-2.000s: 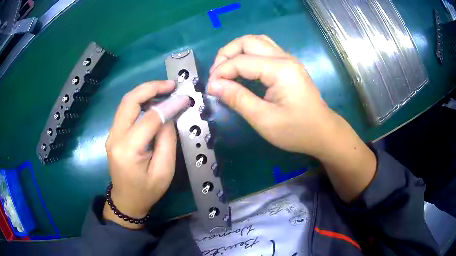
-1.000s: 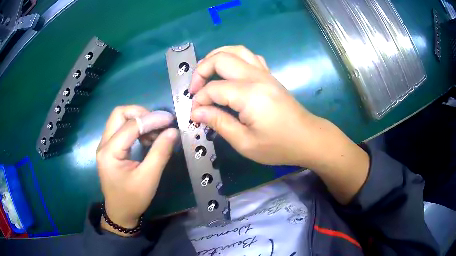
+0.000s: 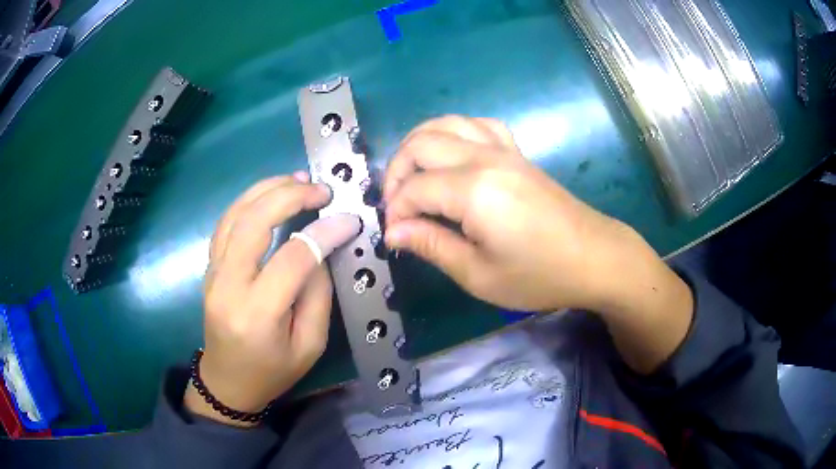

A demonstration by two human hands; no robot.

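A long grey multi-hole metal bar (image 3: 371,307) lies lengthwise in front of me, its near end over my clothing. Bright tips show in its black-ringed holes, and its right edge is scalloped. My left hand (image 3: 275,275) rests on the bar from the left. Its finger with a whitish cover lies over the third hole from the far end. My right hand (image 3: 486,215) is at the bar's right edge beside that hole, thumb and fingertips pinched together. A tiny bright bit shows at the right thumb tip; I cannot tell what it is.
A second bar (image 3: 110,183) lies at the left. A clear plastic blister tray (image 3: 678,101) is at the right, with a small dark notched piece (image 3: 802,59) beyond it. A blue bin (image 3: 32,366) and a red bin edge (image 3: 11,421) are at lower left. Blue tape (image 3: 403,14) marks the far bench.
My left hand has moved right and up, its covered finger now on the bar over the third hole. My right hand has shifted off the bar's face to its right edge, uncovering the second hole.
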